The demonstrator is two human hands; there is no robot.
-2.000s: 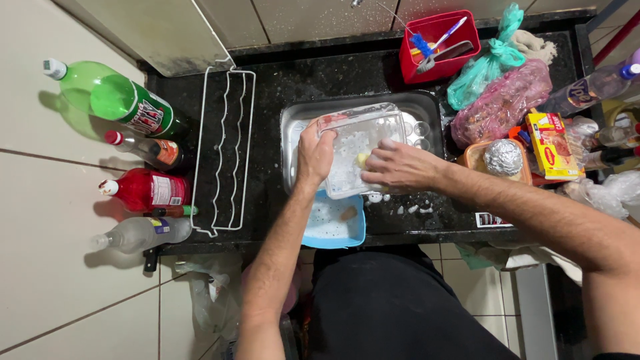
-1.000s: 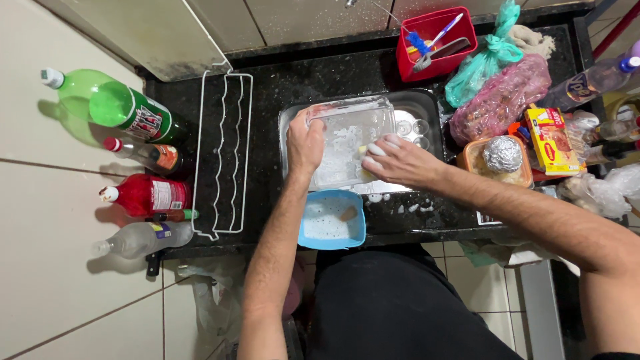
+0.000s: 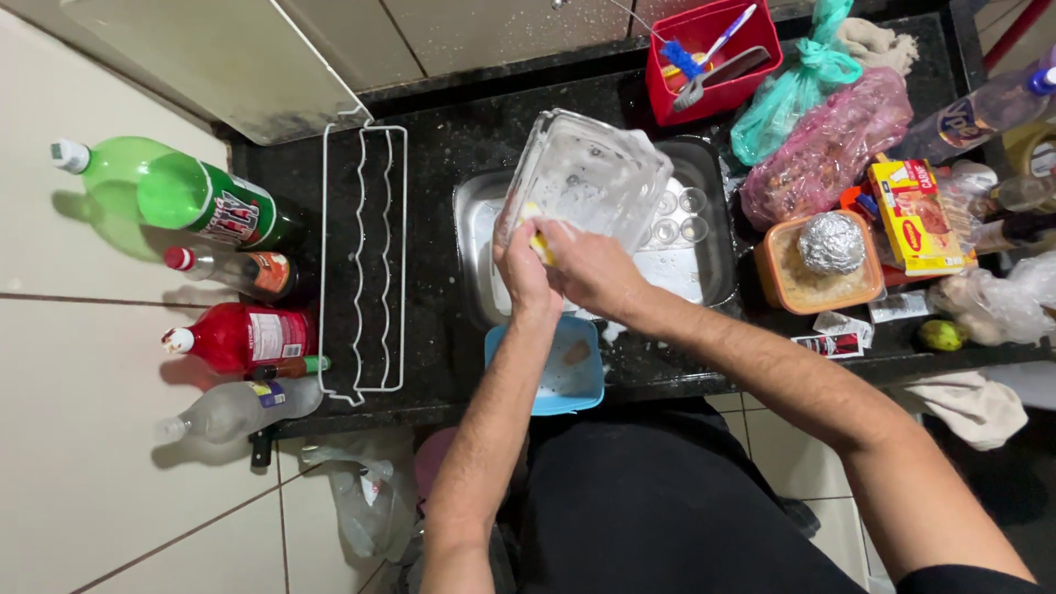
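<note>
A clear glass baking dish, streaked with suds, is tilted over the stainless steel sink. My left hand grips the dish at its near left corner. Beside it, my right hand is closed on a yellow sponge, pressed to the dish near that same corner; the fingers partly hide the sponge. Small round clear cups or hollows show in the sink to the right of the dish. A light blue plastic container with soapy water sits at the counter's front edge, just below my hands.
On the left are a white wire rack and several bottles, among them a green one. A red bin with brushes stands behind the sink. Plastic bags, an orange food container and a yellow box crowd the right.
The glass dish has been lifted and tipped up from its flatter position over the sink. My right hand with the sponge has moved left, close beside my left hand.
</note>
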